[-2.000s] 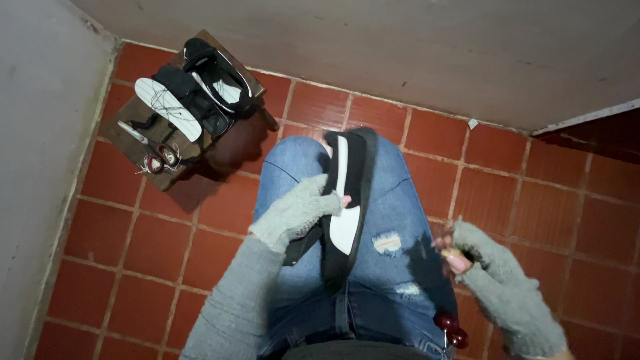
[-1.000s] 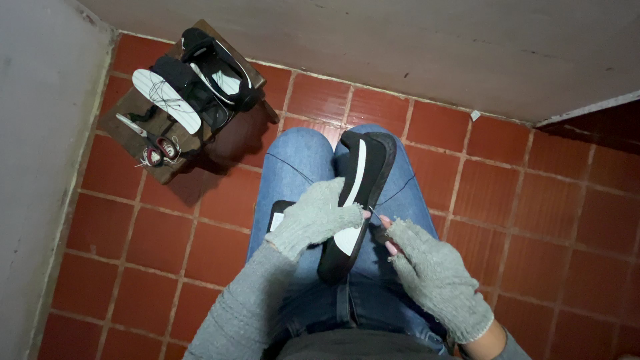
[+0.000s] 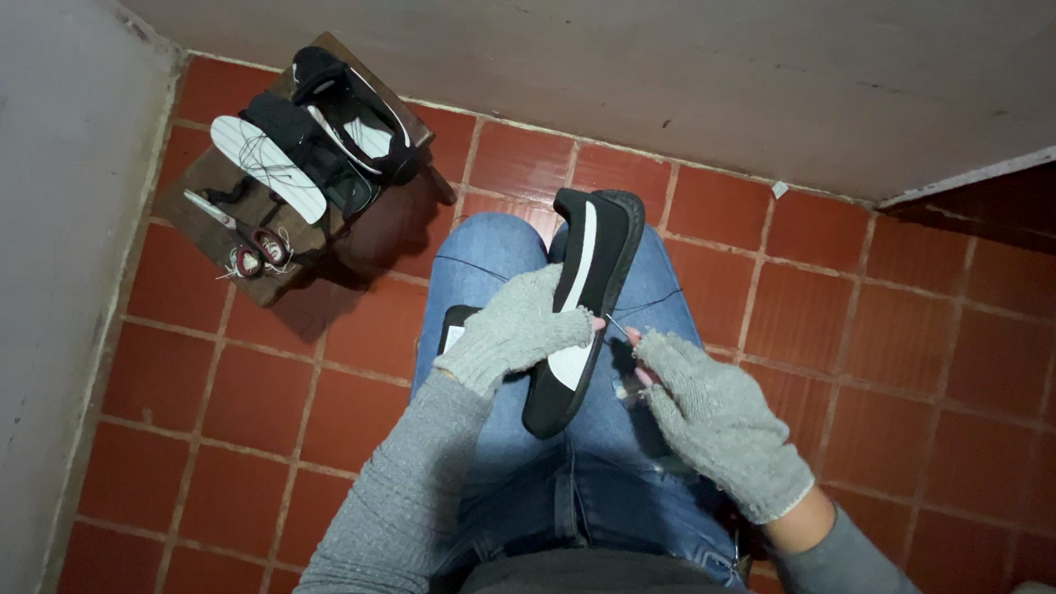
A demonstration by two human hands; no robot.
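A black shoe with white side panels (image 3: 611, 246) lies on its side over my jeans-covered thighs. My left hand (image 3: 528, 330), in a grey fingerless glove, holds it around the middle, the thumb at the edge of the sole. In the gloved fingers of my right hand (image 3: 714, 408) is a thin metal tool (image 3: 615, 324), a needle or an awl, its tip at the seam between upper and sole. Dark thread (image 3: 648, 306) crosses both thighs. Part of another black and white piece (image 3: 454, 323) shows beside my left hand.
At the upper left stands a small wooden stool (image 3: 198, 177). On it lie another black and white shoe (image 3: 394, 148), a white insole-shaped piece (image 3: 268, 165) with dark thread, and scissors (image 3: 231, 223) by white string. Walls meet the red tiled floor (image 3: 256, 396) behind and at left.
My right hand, away from the shoe at the right two seconds ago, has come in to its sole edge. The shoe has tilted, its upper end further right.
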